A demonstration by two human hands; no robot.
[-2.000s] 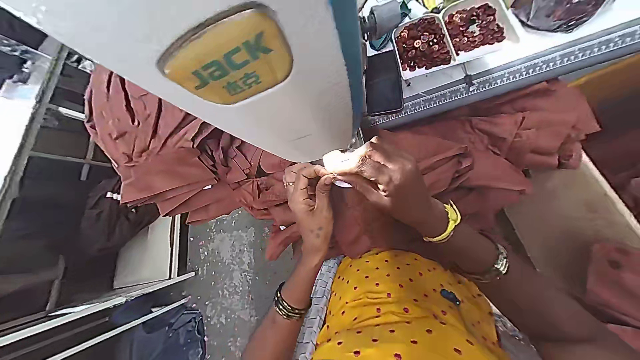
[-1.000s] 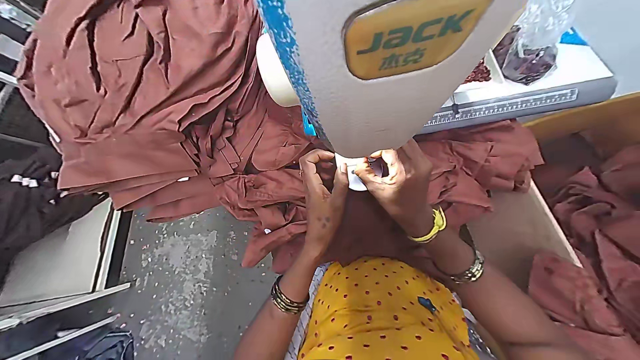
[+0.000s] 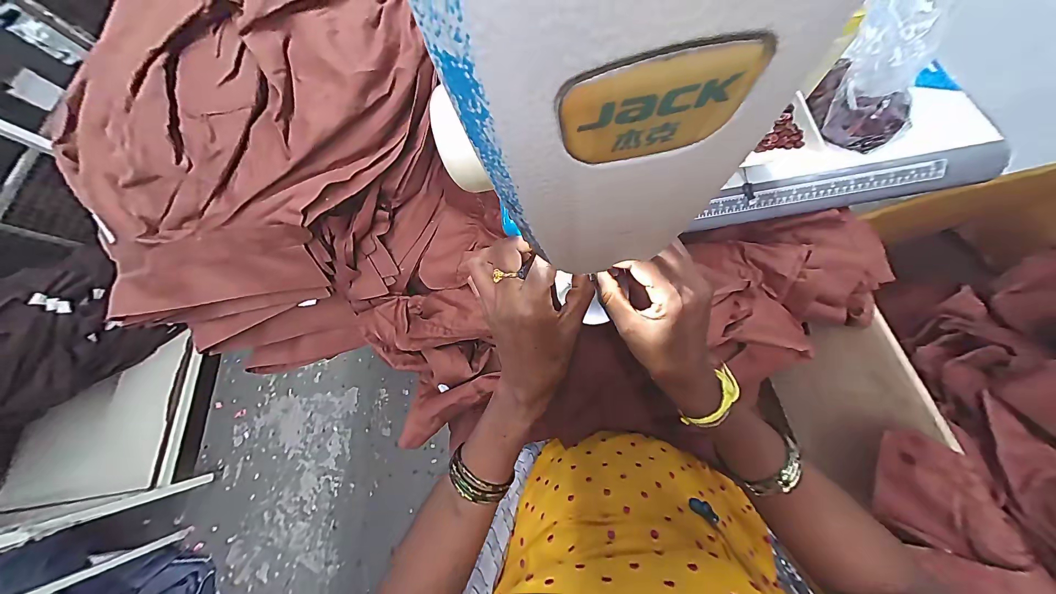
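Note:
Both of my hands meet under the head of a Jack sewing machine (image 3: 610, 190). My left hand (image 3: 532, 322), with a ring on one finger, pinches fabric at the left of a small white part (image 3: 596, 310). At its right, my right hand (image 3: 664, 318) has thumb and fingers curled close to the machine's tip. Reddish-brown fabric (image 3: 429, 330) lies around and below both hands. The machine head hides the needle area, and whether a button is between the fingertips cannot be seen.
A large pile of reddish-brown garments (image 3: 247, 148) lies at left. Red buttons (image 3: 782, 134) in a tray and a clear plastic bag (image 3: 874, 107) stand at the right, behind a ruler strip (image 3: 833, 191). A wooden bin edge (image 3: 916, 379) and more fabric (image 3: 957, 495) are at lower right.
The view has shifted, showing more of the garment pile. My hands, close together two seconds ago, moved slightly apart and now sit nearer each other again, under the machine head.

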